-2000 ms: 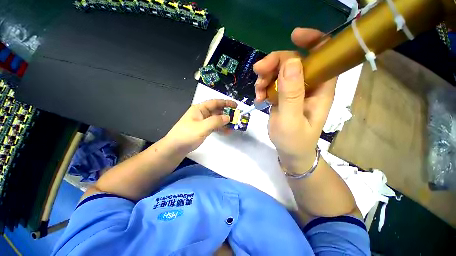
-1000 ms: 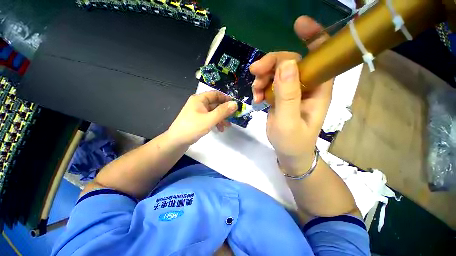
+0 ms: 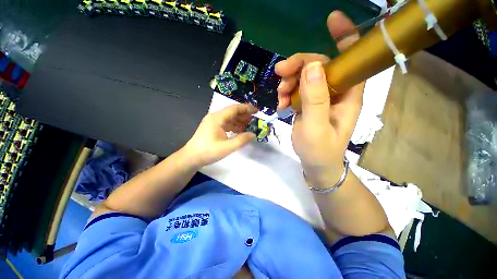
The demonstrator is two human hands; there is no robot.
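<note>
My right hand (image 3: 322,103) is closed around the front of a thick gold-brown dispensing gun (image 3: 376,53) with white cable ties. Its narrow pale nozzle (image 3: 282,114) points down-left at a small circuit board with a yellow block (image 3: 262,131). The tip is at or very near the board. My left hand (image 3: 220,133) holds this board at its left side with the fingertips, the thumb below and the fingers above. The exact finger contact is blurred.
Two green boards (image 3: 246,71) lie on the glossy black sheet beside a pale stick (image 3: 231,52). A row of boards (image 3: 158,7) stands at the far edge of the black sheet (image 3: 125,76). More boards (image 3: 12,136) are at far left. White paper and a brown board (image 3: 430,131) lie right.
The board in my left fingertips has turned and shows its yellow block at a different angle. My left fingers have shifted and spread a little. The gun has hardly moved.
</note>
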